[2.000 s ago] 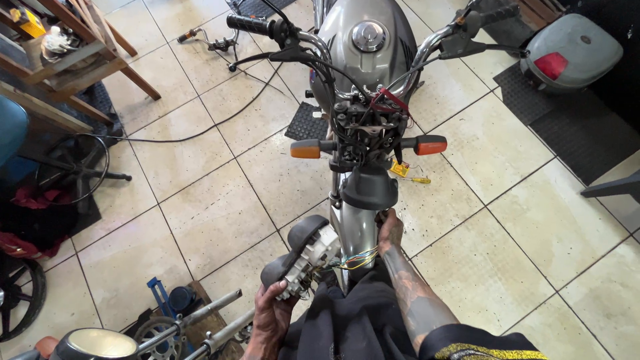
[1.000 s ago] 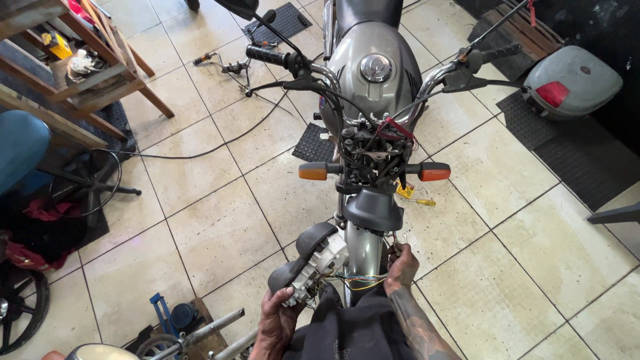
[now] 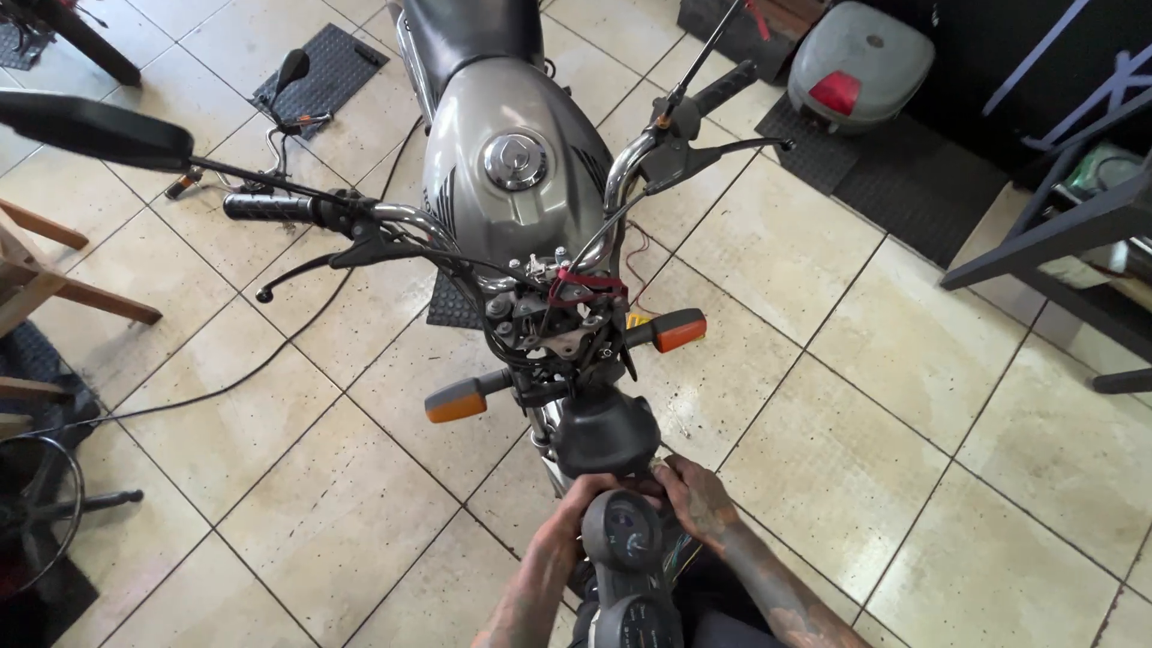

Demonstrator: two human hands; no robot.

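The front of a motorcycle faces me, with its silver fuel tank [image 3: 516,184] and handlebar [image 3: 418,219]. A black rounded housing [image 3: 605,436] sits below the fork top, between two turn signals. My right hand [image 3: 697,499] is just under the housing's edge, its thumb and fingers pinched on a small pale part, perhaps a connector. Beside it is my left hand [image 3: 589,499]; its fingers are partly hidden behind the instrument cluster [image 3: 623,531], so its grip is unclear. The cluster's dials face up between my forearms. Thin coloured wires [image 3: 681,556] run beside it.
A black mirror [image 3: 99,130] and a clutch-side lever [image 3: 297,277] stick out at left. A grey top case [image 3: 861,67] rests at upper right, near a dark metal frame [image 3: 1062,202]. A cable [image 3: 270,360] crosses the tiled floor. Wooden legs [image 3: 108,300] stand at left.
My left hand has moved from the lower left, where it held the instrument cluster, to beside my right hand. The cluster has turned, and its dials now show. The view has moved nearer the motorcycle.
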